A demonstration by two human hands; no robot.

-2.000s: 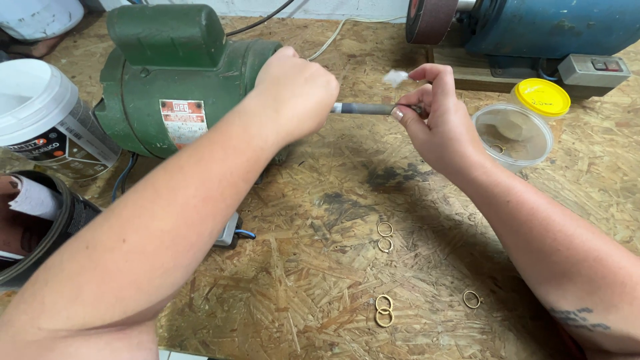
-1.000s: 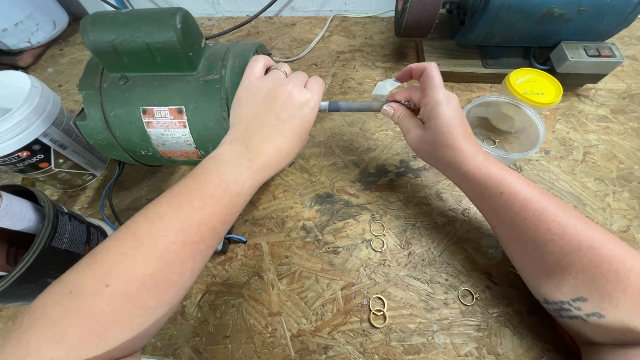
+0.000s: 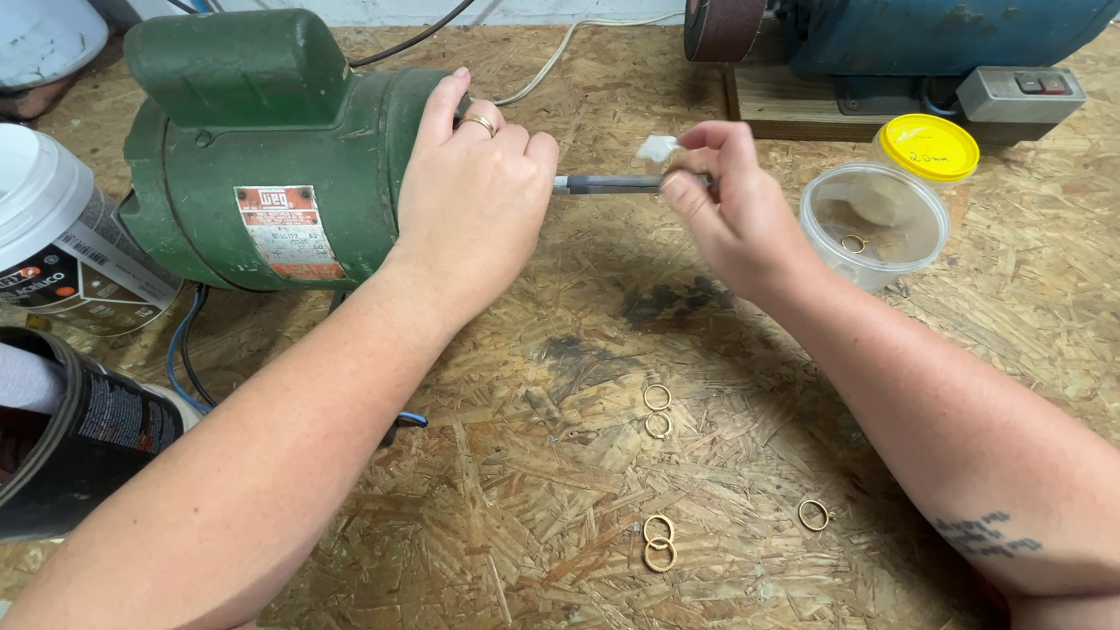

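My left hand [image 3: 481, 192] rests over the shaft end of a green WEG electric motor [image 3: 210, 166]; its fingers hide what they touch there. A narrow grey rod [image 3: 604, 184] runs rightward from beneath that hand. At the rod's right end, my right hand [image 3: 731, 201] pinches it between thumb and fingers, and a small white scrap [image 3: 656, 147] sticks out by the fingertips. Whether a ring sits under those fingers cannot be told. Gold-coloured rings lie on the board: a pair [image 3: 657, 411], an overlapping pair [image 3: 659, 542] and a single one [image 3: 814, 515].
A clear plastic tub [image 3: 932, 223] with a ring inside stands right of my right hand, beside a yellow-lidded tub [image 3: 929, 147]. Behind is a blue motor [image 3: 954, 35] with an abrasive wheel [image 3: 722, 31]. A white bucket [image 3: 87, 236] and a black container [image 3: 96, 429] stand at the left.
Both hands stay at the rod. My left hand's fingers have shifted on the motor's end, and the white scrap now stands more in view above the rod than a second ago.
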